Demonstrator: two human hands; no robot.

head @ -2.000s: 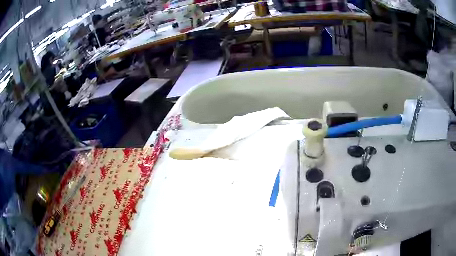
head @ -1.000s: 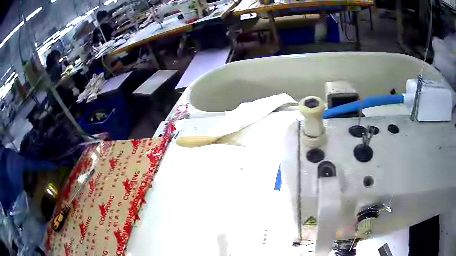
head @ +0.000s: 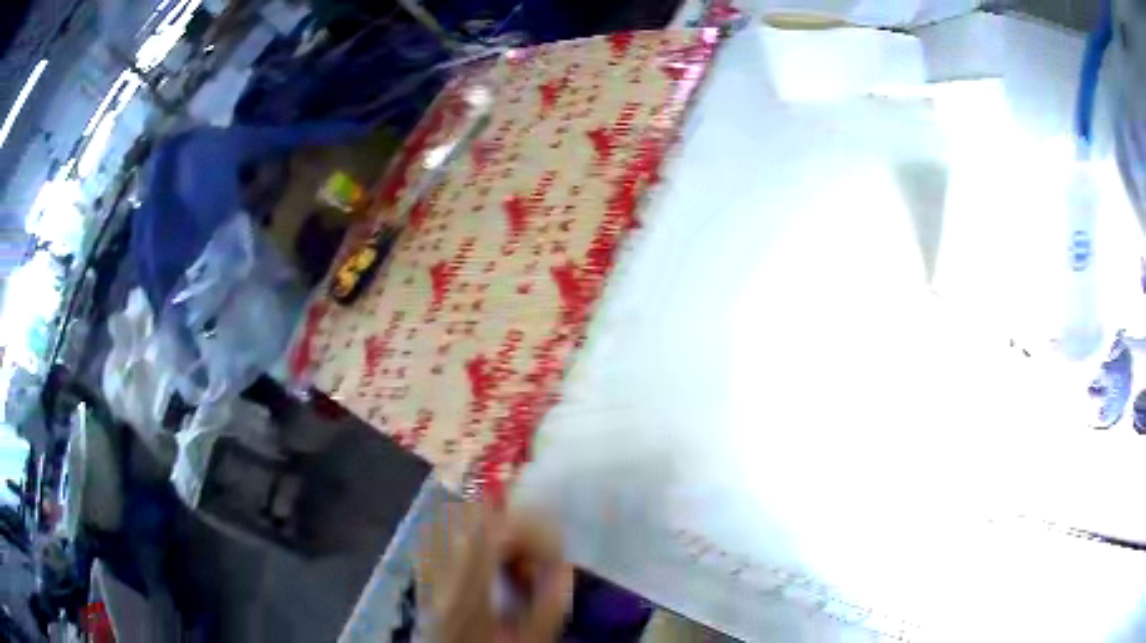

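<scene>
My left hand (head: 503, 572) is at the bottom, by the table's front edge and the near corner of the cardboard. It is blurred and cut off by the frame edge, its fingers look bent, and I cannot tell if it holds anything. My right hand is not in view. White fabric (head: 848, 60) lies on the glossy white table (head: 654, 364) at the top right, partly washed out by glare, with a yellowish part (head: 804, 20) at the top edge.
The cardboard side board (head: 503, 239) with red print extends the table at left. A small yellow-and-black cutter (head: 356, 270) lies on its outer edge. Blue cloth (head: 201, 189) and pale plastic (head: 233, 302) are beyond it. A blue strip (head: 1093, 82) shows at far right.
The view has swung down and left, so most of the machine head has left the picture and the cardboard is now central. My left hand has come into view at the bottom.
</scene>
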